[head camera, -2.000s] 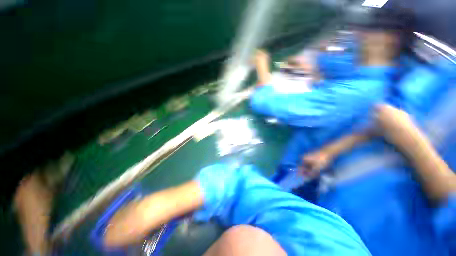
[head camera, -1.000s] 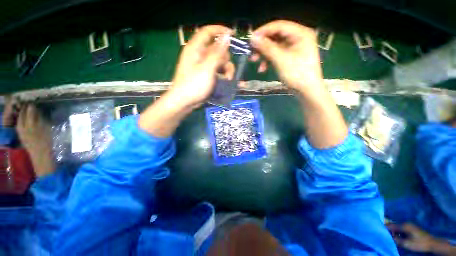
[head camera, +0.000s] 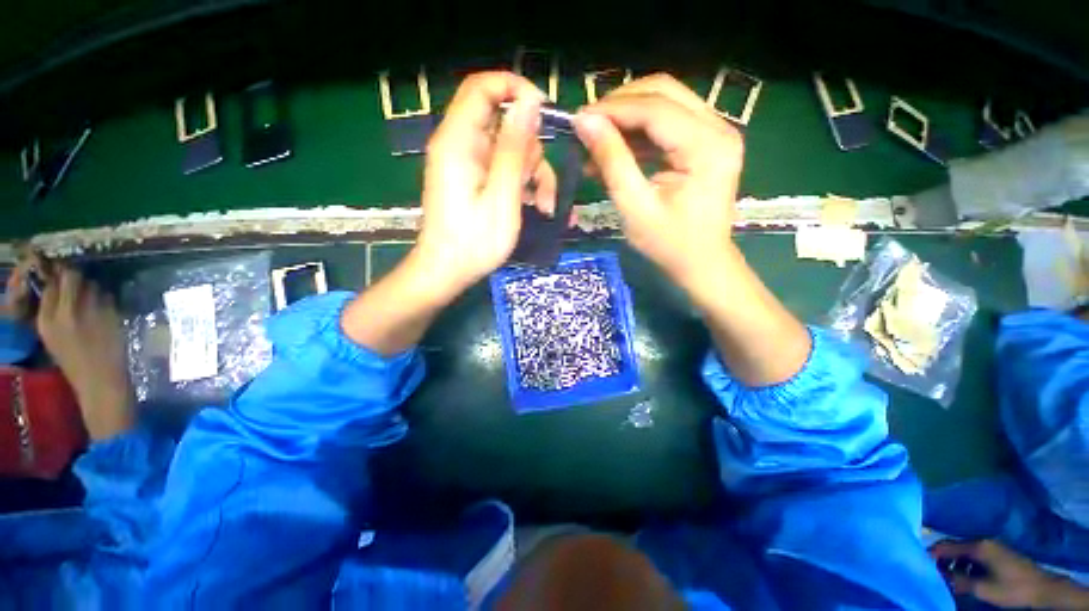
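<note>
My left hand (head camera: 472, 179) holds a dark flip-phone housing (head camera: 546, 233) over the bench's edge strip. A shiny hinge barrel (head camera: 557, 117) crosses its upper end. My right hand (head camera: 675, 155) has its thumb and fingertips at the right end of the barrel. Whether a small hinge is between these fingertips cannot be seen. The blue parts bin (head camera: 578, 401) lies just below my hands. It holds a heap of loose silvery-dark hinges (head camera: 561, 328).
Several housings with pale frames, one at left (head camera: 198, 129), lie along the green belt (head camera: 322, 167). Clear bags lie left (head camera: 245, 316) and right (head camera: 943, 316). Neighbours' hands and blue sleeves show at both sides, with a red bin (head camera: 36, 418) at left.
The view has swung from the neighbour back to the bench. Since the second frame, the housing and my fingertips have shifted slightly, my right fingertips now closer to the barrel. The belt housings have shifted left.
</note>
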